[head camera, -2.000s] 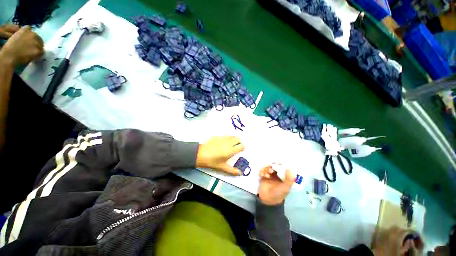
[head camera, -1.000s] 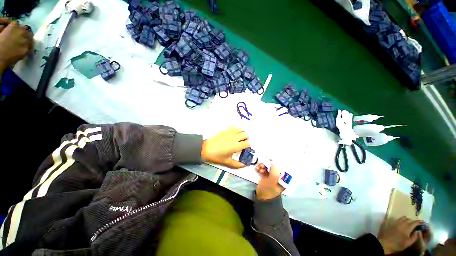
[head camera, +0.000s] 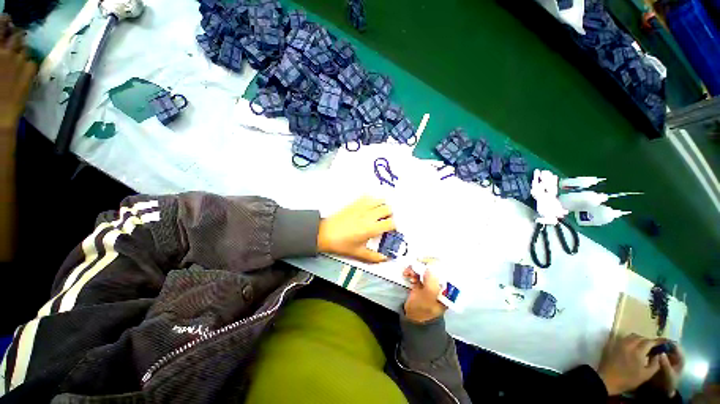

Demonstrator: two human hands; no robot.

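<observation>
My left hand rests on the white sheet, its fingers holding a small checked miniature bag with its dark loop towards the right. My right hand holds a small white glue bottle with a blue-and-red label, just right of the bag. The bottle's tip is too small to make out. A loose dark handle loop lies on the sheet beyond my left hand.
A large pile of bags lies beyond my hands, a smaller pile to its right. Scissors and spare glue bottles lie right. A hammer lies left. Other people's hands show at both sides.
Since two seconds ago, my right hand and the glue bottle have come closer to the bag in my left hand. The whole view has shifted somewhat.
</observation>
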